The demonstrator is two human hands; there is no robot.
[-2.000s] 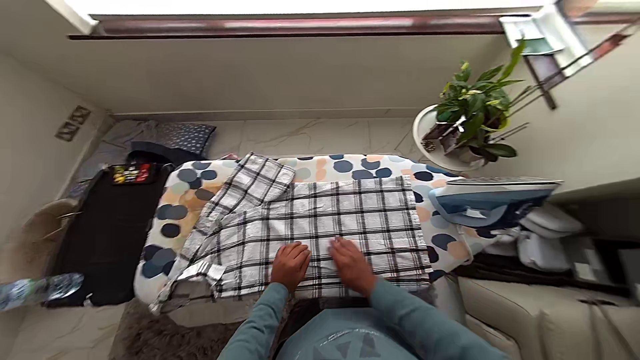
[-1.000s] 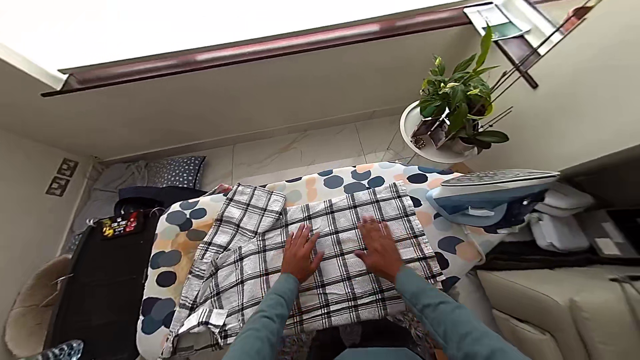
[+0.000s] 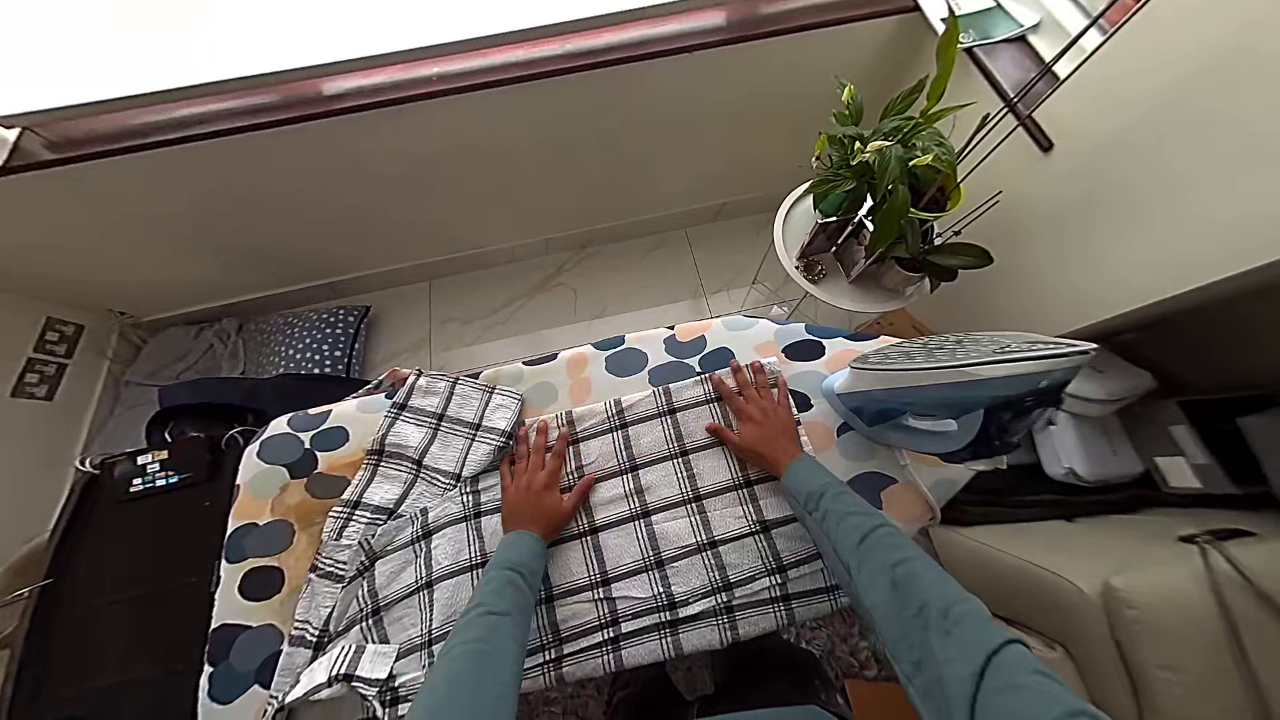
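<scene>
A white and black plaid shirt [image 3: 650, 500] lies spread on an ironing board with a dotted cover [image 3: 262, 540]. One sleeve [image 3: 455, 420] is folded over at its upper left, and the collar is near the lower left. My left hand [image 3: 540, 485] rests flat on the cloth beside that sleeve, fingers apart. My right hand [image 3: 757, 420] lies palm down near the shirt's upper right corner, fingers spread. Neither hand grips anything. To the right of it, a blue and white steam iron [image 3: 950, 390] rests at the board's right end with its soleplate facing up.
Beyond the board, a round white side table [image 3: 850, 290] holds potted plants [image 3: 890, 160] and frames. A beige sofa [image 3: 1060, 570] is at the lower right. On the left are a black padded surface [image 3: 100, 590] and a dotted cushion [image 3: 305, 340]. A wall runs behind.
Both hands have moved away from me over the shirt, toward its far edge, and are now farther apart. The shirt and the iron stay on the board. The view has shifted.
</scene>
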